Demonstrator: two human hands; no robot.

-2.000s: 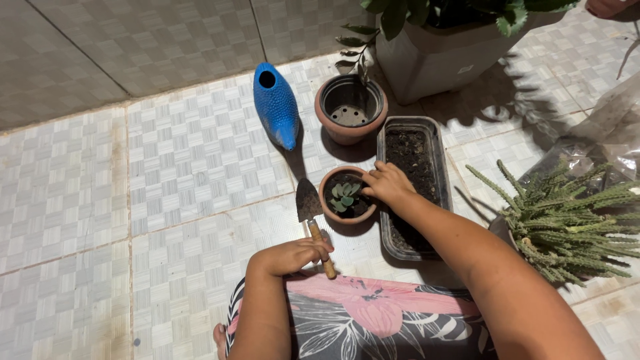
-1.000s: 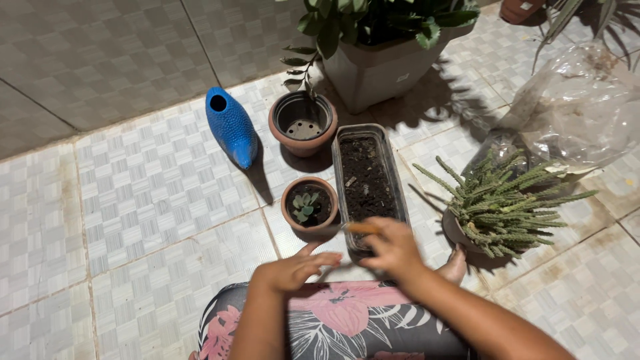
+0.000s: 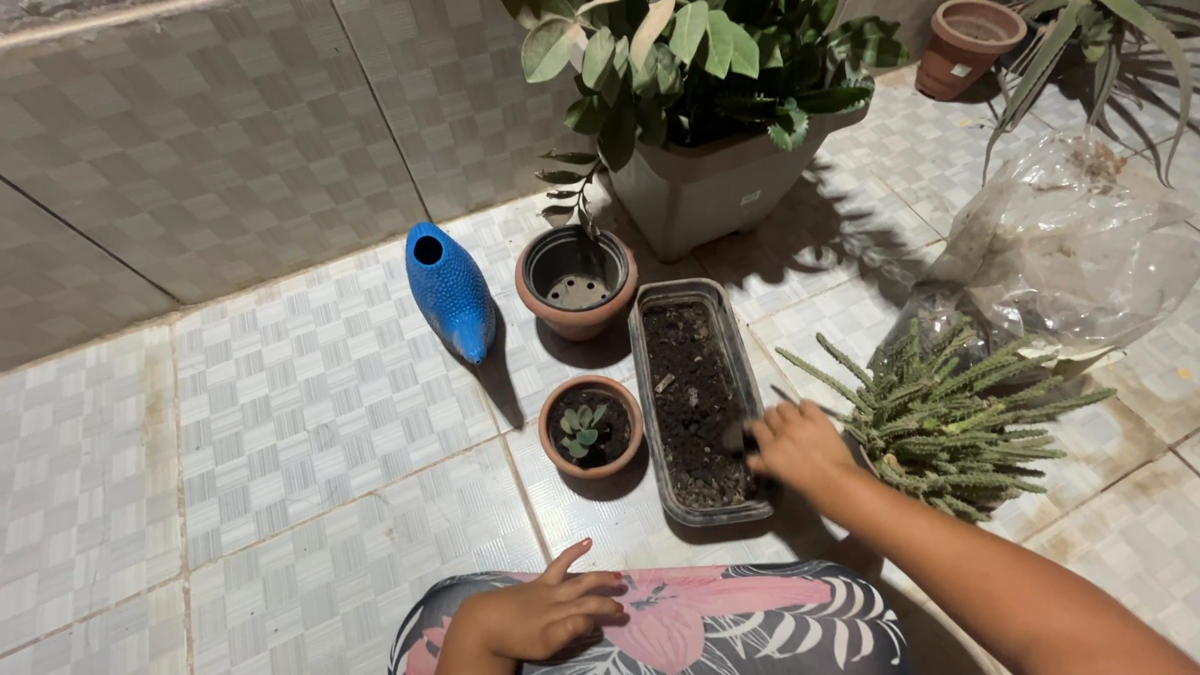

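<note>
My right hand (image 3: 797, 448) is at the right rim of a rectangular planter (image 3: 645, 375) of dark soil, closed around a small trowel; its blurred blade (image 3: 737, 437) is at the soil and its handle is mostly hidden. On the patterned cloth over my lap rests my left hand (image 3: 553, 609), fingers spread and empty. Left of the planter, a small terracotta pot (image 3: 546, 441) holds a succulent (image 3: 583, 427). Behind it stands a larger terracotta-coloured pot (image 3: 577, 323) with a black liner pot (image 3: 574, 291) inside, holes visible in its bottom.
A blue bird-shaped watering can (image 3: 455, 295) stands on the left. Behind the planter is a large grey pot (image 3: 712, 192) with leafy plants. To the right are a spiky green succulent (image 3: 947, 422), a clear plastic bag (image 3: 1069, 253) and another terracotta pot (image 3: 966, 47).
The trowel, on the floor under my left hand two seconds ago, is now in my right hand at the planter. My right hand has left the small pot. My left hand now rests on my lap.
</note>
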